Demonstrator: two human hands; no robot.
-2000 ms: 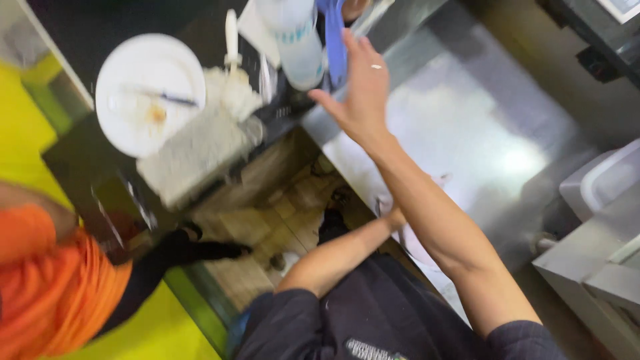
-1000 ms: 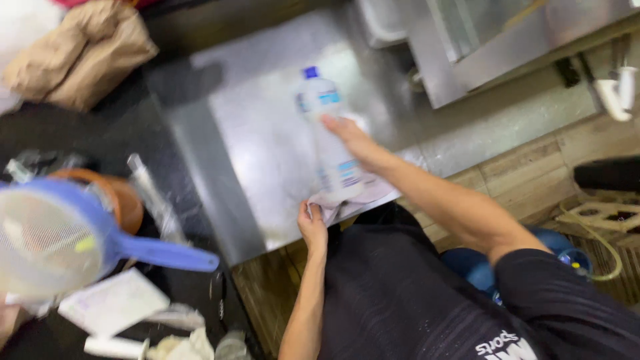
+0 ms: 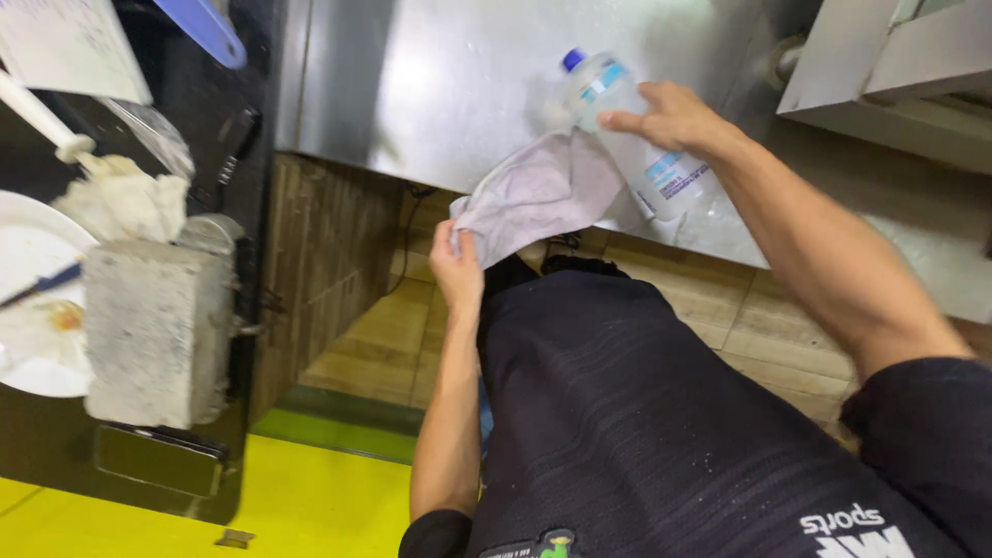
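Note:
A clear plastic bottle with a blue cap, blue-and-white label and some liquid lies tilted over the stainless steel counter. My right hand grips it around the middle, thumb across its side. My left hand pinches one corner of a pale pinkish cloth, which spreads over the counter's front edge toward the bottle. The far part of the cloth touches or lies close beside the bottle; which of the two I cannot tell.
On the black counter at left are a concrete block, a white plate, a crumpled cloth, a phone and a blue handle. A steel unit stands at upper right.
Two seconds ago my right hand was open near the bottle beside the black counter; now it holds the bottle over the steel counter. The view has swung considerably.

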